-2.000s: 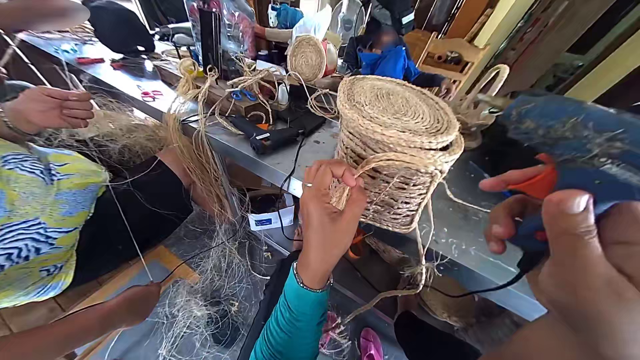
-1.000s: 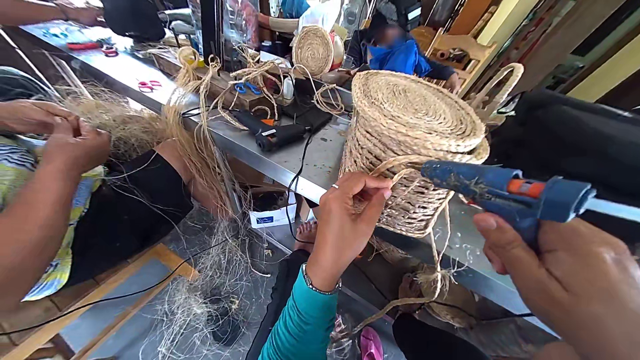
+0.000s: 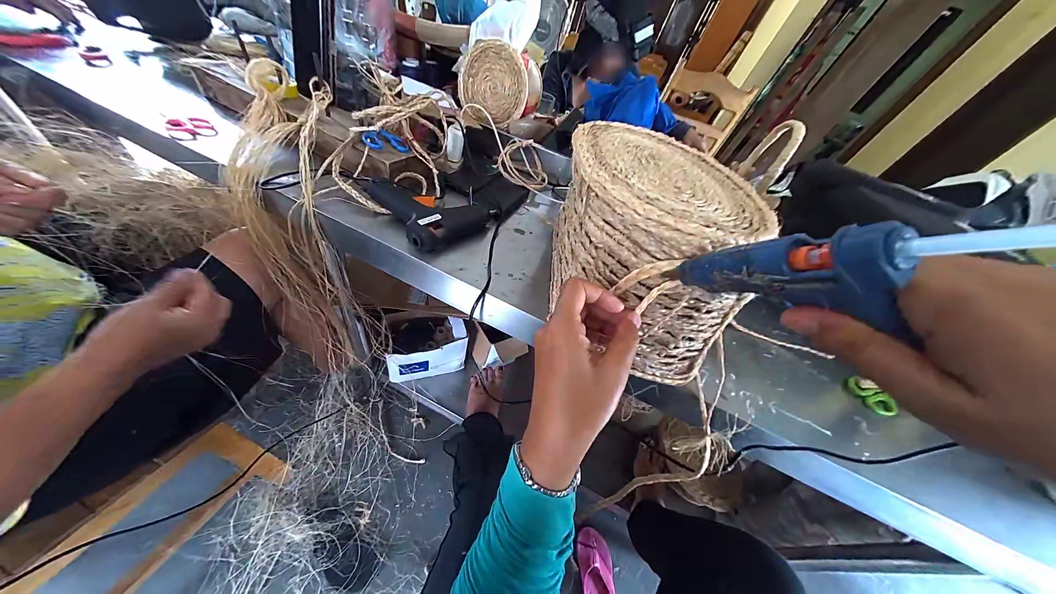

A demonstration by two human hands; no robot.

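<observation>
A woven natural-fibre basket (image 3: pixel 652 223) stands on the metal table, its coiled round face upward and a loop handle at the far right. My left hand (image 3: pixel 590 355) pinches a braided fibre cord (image 3: pixel 639 285) against the basket's near side. In my right hand (image 3: pixel 949 346) is a blue hot glue gun (image 3: pixel 850 264) with a clear glue stick in its back. The gun's nozzle touches or nearly touches the cord, just right of my left fingertips; the exact contact is hidden.
A black glue gun (image 3: pixel 437 214) lies on the metal table (image 3: pixel 520 247), near blue scissors (image 3: pixel 385 140) and hanging fibre strands (image 3: pixel 272 190). Green-handled scissors (image 3: pixel 872 396) lie at right. A co-worker's hands (image 3: pixel 165 322) are at left. A black cable (image 3: pixel 841 454) crosses the table's edge.
Two seconds ago the blue glue gun was away from the basket at the right; its nozzle has come to the cord by my left fingers. My left hand still holds the cord.
</observation>
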